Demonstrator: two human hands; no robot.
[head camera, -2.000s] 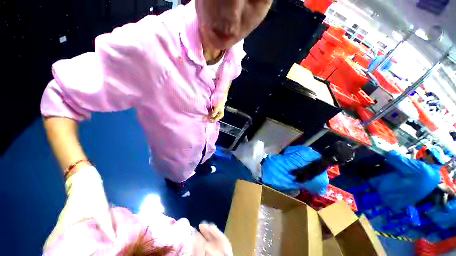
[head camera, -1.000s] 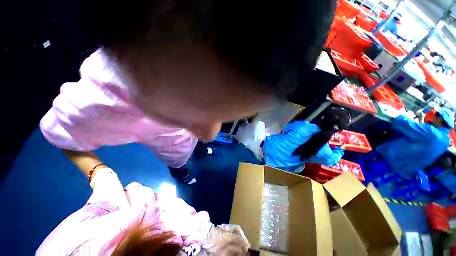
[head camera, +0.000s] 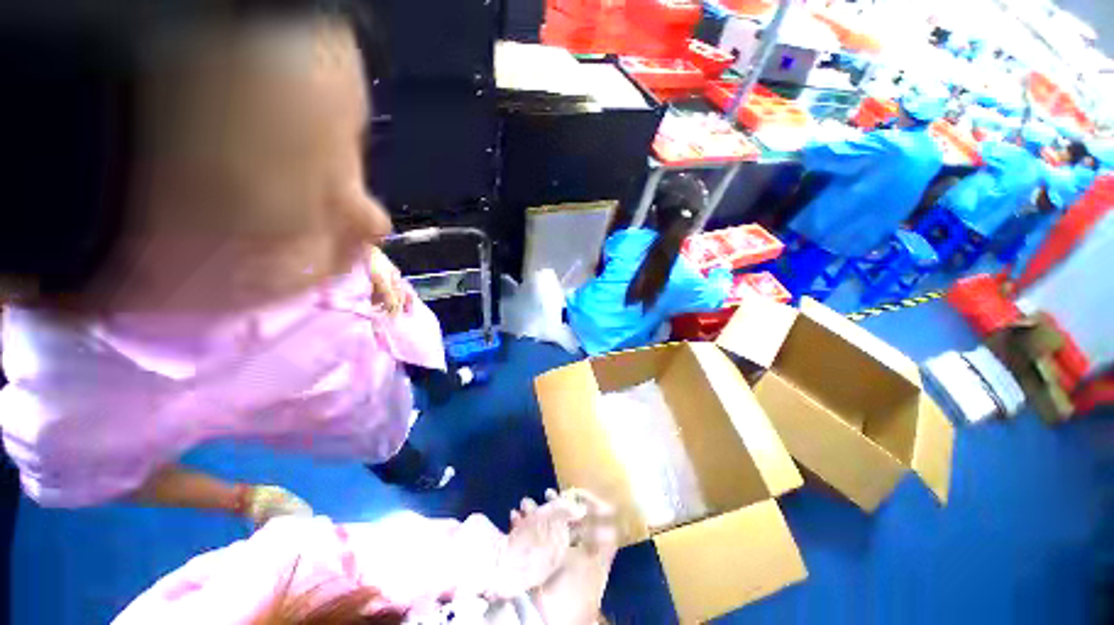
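Observation:
My pink striped sleeve (head camera: 415, 562) crosses the bottom of the view. My hands (head camera: 568, 537) are blurred and close together at its end, beside the nearer carton's left flap. I cannot tell left from right, or whether they hold anything. A whitish cloth or glove part shows below them at the bottom edge. The nearer open carton (head camera: 723, 415) holds clear, shiny goods (head camera: 654, 452). A pink-coated person (head camera: 220, 379) stands close at the left, one pale gloved hand (head camera: 276, 503) at my sleeve.
A second open carton (head camera: 843, 391) stands right of the first, with white packs (head camera: 974, 385) beyond. A blue-coated person (head camera: 617, 293) sits by red crates (head camera: 733, 248). A hand trolley (head camera: 442, 287) and whitish bag (head camera: 538, 308) stand behind. Black boxes (head camera: 434, 122) line the back.
The view has turned right, so the cartons sit further left and show more fully. The pink-coated person has shifted to the left edge. My hands stay near the bottom, beside the carton.

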